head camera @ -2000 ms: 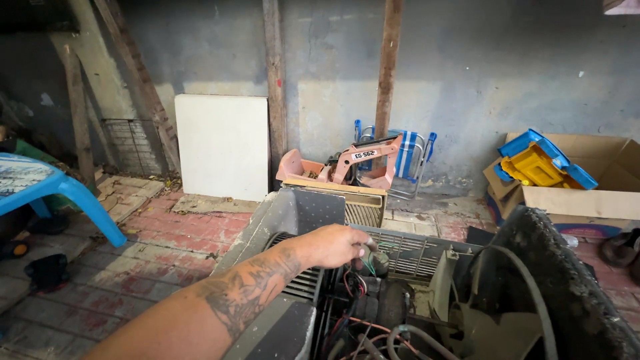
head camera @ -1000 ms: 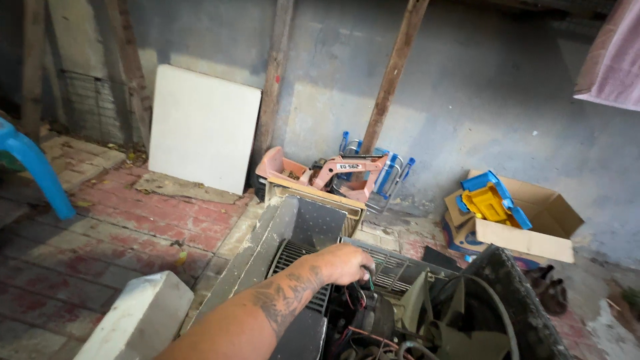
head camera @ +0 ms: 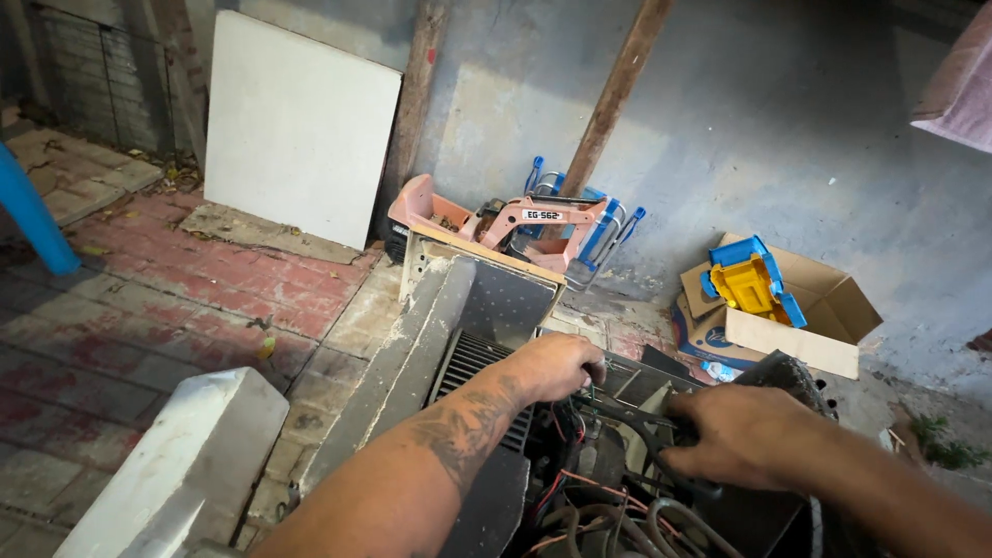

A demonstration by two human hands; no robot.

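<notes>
An opened metal appliance housing (head camera: 380, 387) stands before me, with a slotted vent grille (head camera: 473, 360), copper tubes (head camera: 612, 527) and red, green and black wires (head camera: 554, 492) inside. My left hand (head camera: 562, 368) reaches over the grille, its fingertips closed on thin wires at the far side. My right hand (head camera: 736, 434) grips a dark hand tool that looks like pliers (head camera: 651, 434); its tip points left toward my left fingertips. Whether the tip touches the wires cannot be told. The lower inside of the housing is partly hidden by my forearms.
A pink toy excavator (head camera: 535, 221) rests on a wooden-edged box behind the housing. At the right stands a cardboard box (head camera: 790, 333) with a blue and yellow plastic toy (head camera: 752, 287). A white board (head camera: 298, 132) leans by the wall; a white block (head camera: 178, 457) lies front left.
My right hand has come into view from the right with the dark tool. My left hand stays at the wires. The view has tilted and moved closer.
</notes>
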